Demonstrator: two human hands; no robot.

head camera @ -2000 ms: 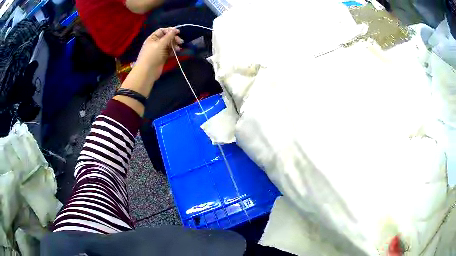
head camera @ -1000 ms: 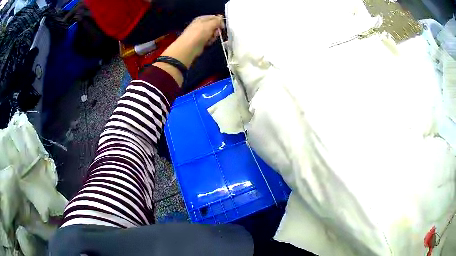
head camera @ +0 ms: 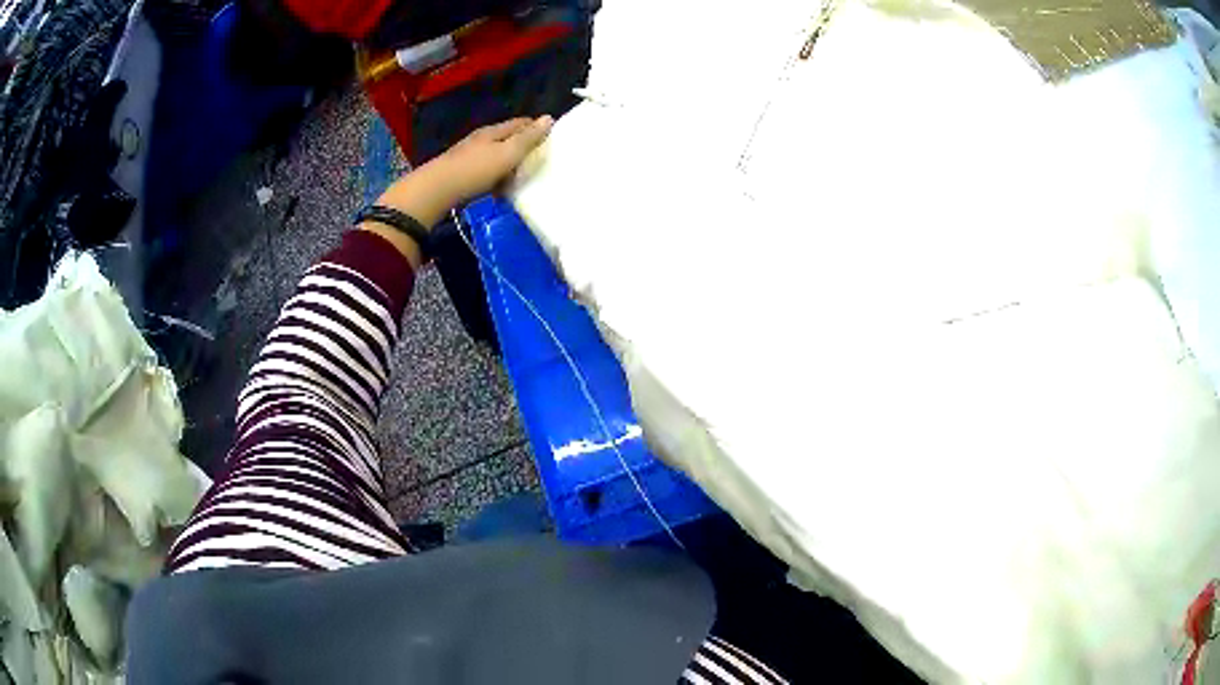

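Observation:
The cream-white jacket (head camera: 856, 348) is spread over the centre and right, strongly overexposed. My left hand (head camera: 498, 157) is at its upper left edge, with the fingers at the fabric and the fingertips partly hidden by it. A thin white cord (head camera: 569, 355) hangs from near my left wrist and curves down over the blue crate to the dark lap. A short zipper line (head camera: 783, 91) shows near the jacket's top. My right hand is not in view; only a bit of striped sleeve shows at the bottom.
A blue crate (head camera: 542, 388) stands below the jacket's left edge. A cream garment pile (head camera: 87, 455) lies at the far left. A red and black item (head camera: 468, 78) is behind my left hand. A metallic grey-brown surface (head camera: 1084, 34) shows at the top right. The floor is speckled.
The jacket has shifted and spread left, covering more of the crate. My left hand has moved from above, where it pinched the cord, down to the jacket's edge. The cord now hangs slack.

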